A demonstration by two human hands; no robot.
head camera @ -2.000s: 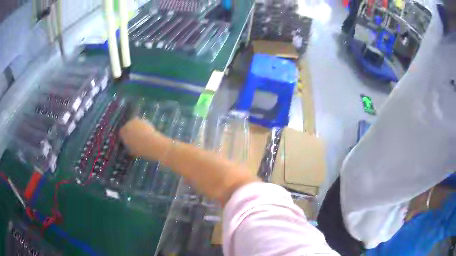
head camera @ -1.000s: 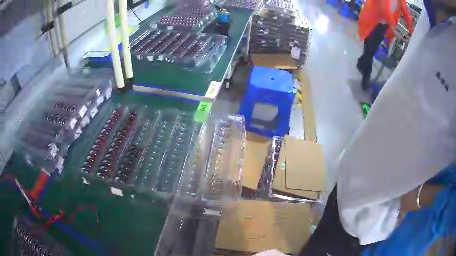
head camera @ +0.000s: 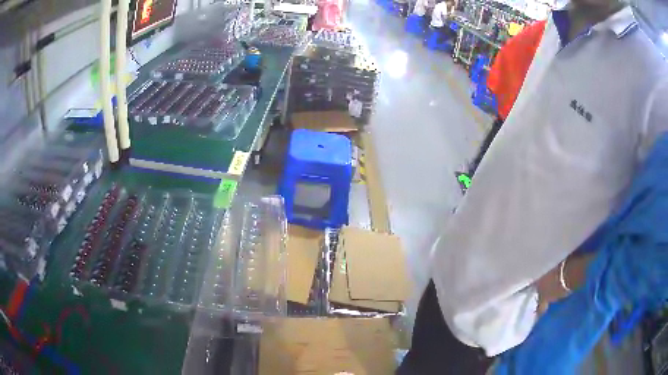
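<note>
Neither of my hands is in clear view; only a small pale patch shows at the bottom edge, too little to tell. In front of me a clear blister tray point(head camera: 170, 253) lies on the green bench mat point(head camera: 139, 329). Its left rows hold small round components point(head camera: 102, 242) with dark red leads, and the third row is part-filled. The other rows show clear pockets. A clear tray point(head camera: 253, 256) overlaps the right side and sticks out past the bench edge. A thin red cord point(head camera: 44, 338) lies at the lower left.
Stacked trays point(head camera: 55, 194) stand at the left. Another filled tray point(head camera: 190, 108) lies farther up the bench behind two white posts point(head camera: 116, 80). A blue stool point(head camera: 317, 176) and cardboard point(head camera: 370, 267) are beside the bench. A person in a white shirt point(head camera: 546, 168) stands close at the right.
The hand and pink sleeve seen over the tray two seconds ago have left it. The view has turned right, so the bench sits farther left and more of the person in white shows.
</note>
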